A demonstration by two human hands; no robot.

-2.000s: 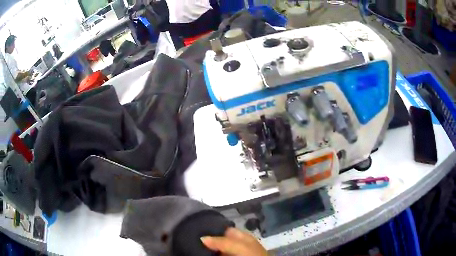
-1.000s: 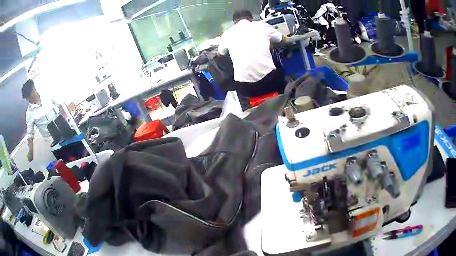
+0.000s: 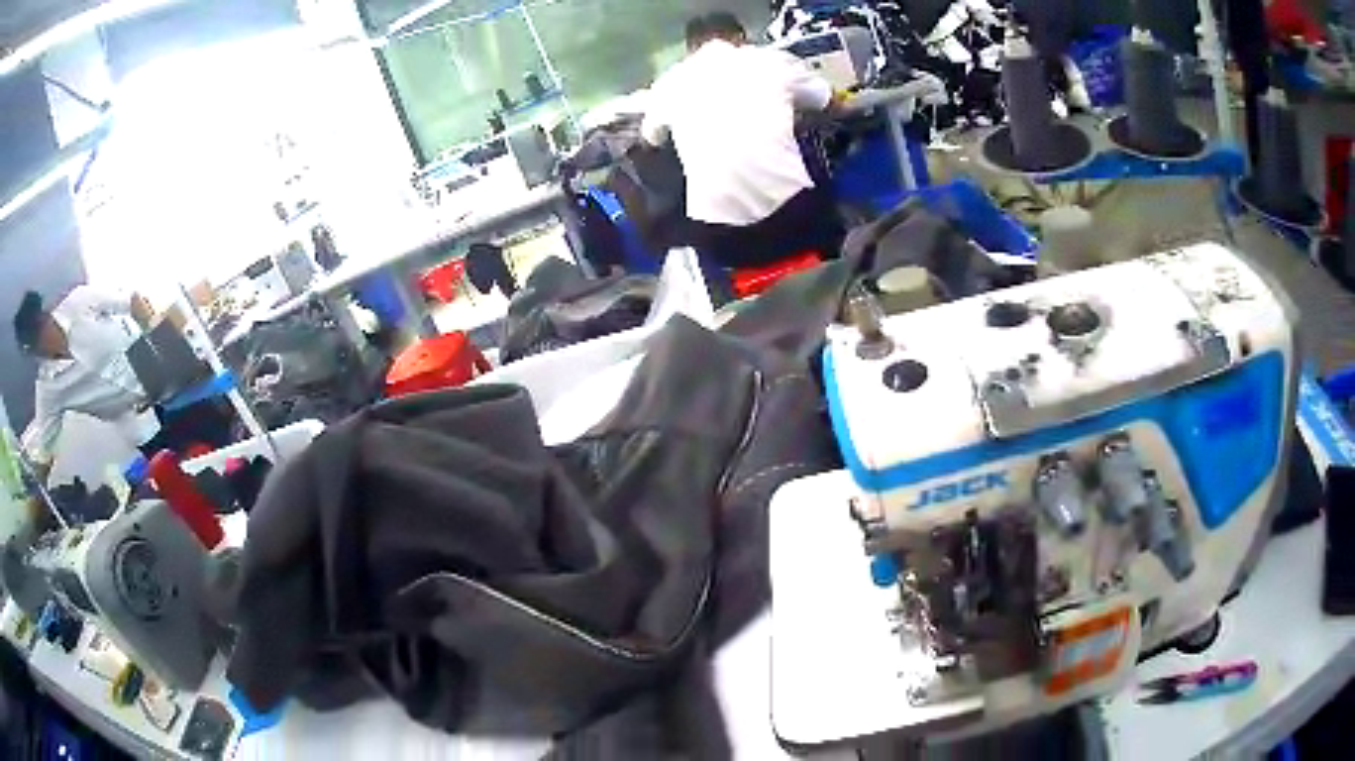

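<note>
The dark grey garment (image 3: 491,550) lies in a heap on the white table left of the machine, with a pale piping line curving across it. The white and blue overlock machine (image 3: 951,402) with "JACK" lettering stands right of it. Its needle area (image 3: 973,595) is a dark metal cluster at the left front, beside the white cloth plate (image 3: 817,625). No cloth can be made out under the foot. Neither of my hands is in the picture; the table's front edge is cut off at the bottom.
Thread snips (image 3: 1198,682) and a black phone (image 3: 1340,541) lie right of the machine. A grey motor-like housing (image 3: 146,583) stands at the left. Thread cones (image 3: 1025,112) stand behind. One person (image 3: 736,134) sits at a far table; another (image 3: 89,372) is at the far left.
Two seconds ago a hand held the black band on the grey tube at the table front; both are now out of view. The view has tilted up and left. The person at far left leans differently.
</note>
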